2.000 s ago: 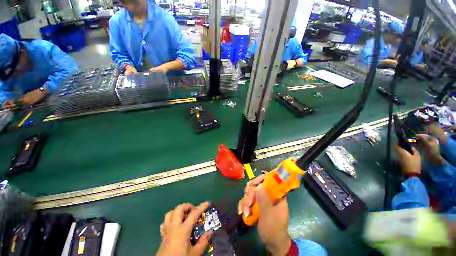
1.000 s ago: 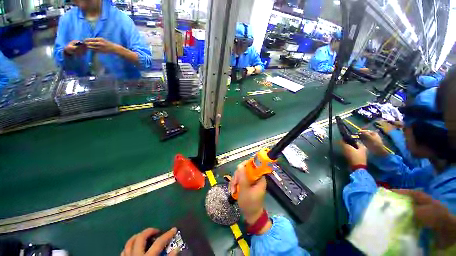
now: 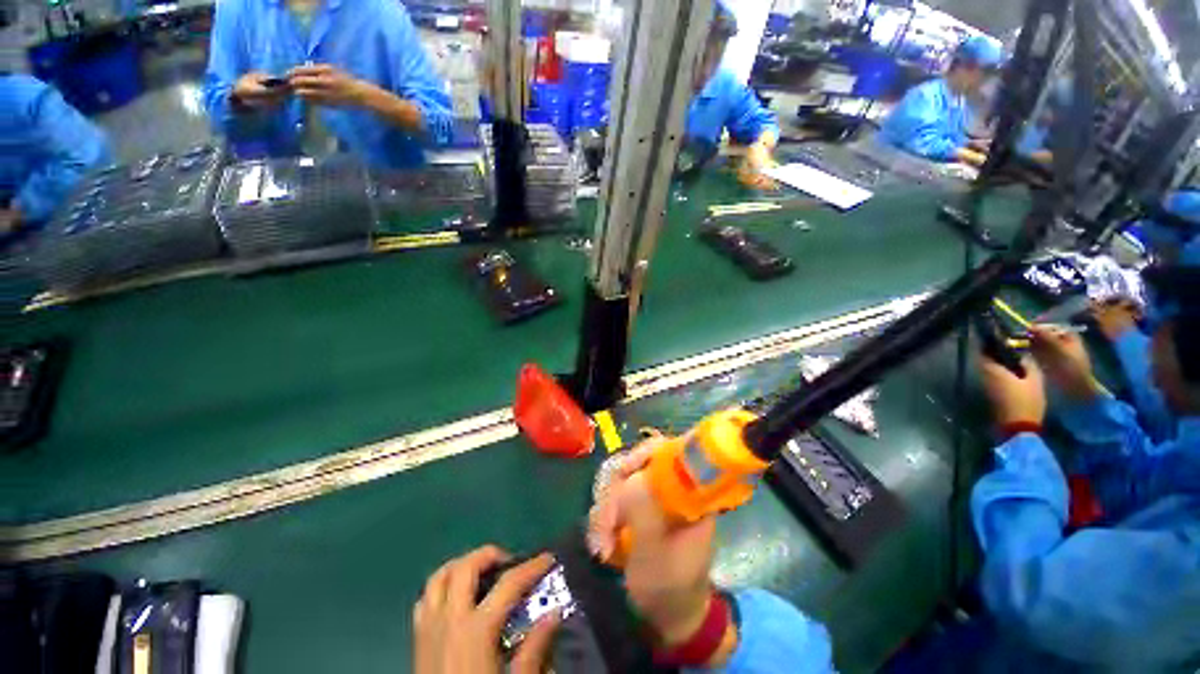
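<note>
My right hand [image 3: 658,546] is closed around the orange grip of the electric screwdriver [image 3: 711,464], whose black sleeve rises to the upper right. Its tip is hidden behind my hand. My left hand [image 3: 480,616] holds a phone assembly [image 3: 542,603] at the bottom centre, fingers over its left part. Silver and white parts show between the fingers. The phone lies in a black holding fixture [image 3: 599,599], partly covered by my right hand. The screw dish [image 3: 613,471] shows only as a speckled sliver behind my right hand.
A metal post [image 3: 629,198] and a red bag [image 3: 553,414] stand ahead. Another phone in a fixture [image 3: 833,487] lies right. A phone on white foam [image 3: 221,632] is at lower left. A worker's sleeve [image 3: 1020,507] is at right; others sit across the line.
Since one second ago, my right hand and the screwdriver have moved from over the screw dish to beside the phone in my left hand. The camera view has shifted left.
</note>
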